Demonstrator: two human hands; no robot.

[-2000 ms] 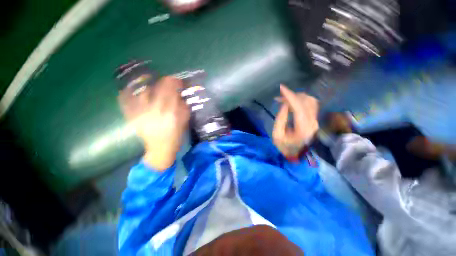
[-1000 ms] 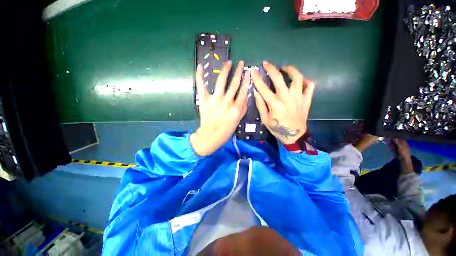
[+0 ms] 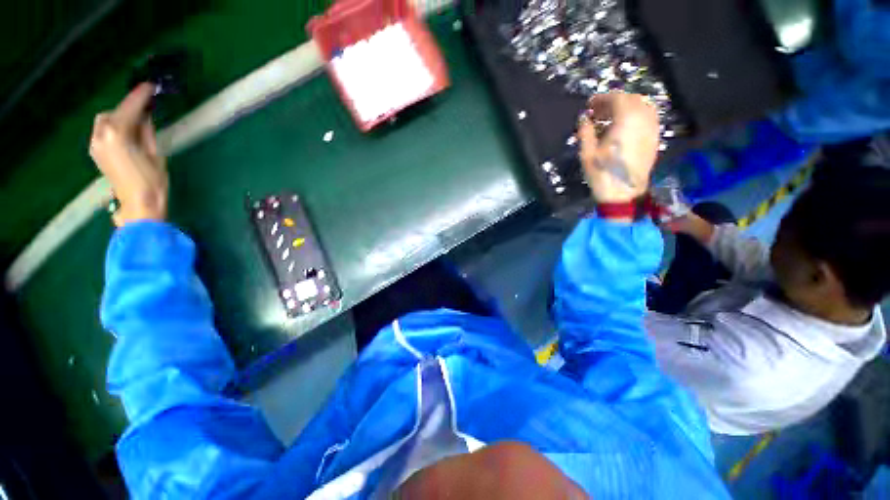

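Observation:
One black phone housing lies on the green bench in front of me, tilted, with white and orange-yellow marks and a pale square near its lower end. My left hand reaches to the upper left, its fingertips at a small dark block beyond the pale rail; whether it grips the block is unclear. My right hand is curled over the lower part of the glittering component heap in the black tray; its fingertips are partly hidden, and any part in them cannot be made out.
A red bin with white contents stands on the bench by the pale rail. A person in a white top sits at the right. A blue sleeve shows at the upper right.
My hands have parted from the two side-by-side housings. The left went to the rail, the right to the component heap. One housing remains on the bench; the view has turned.

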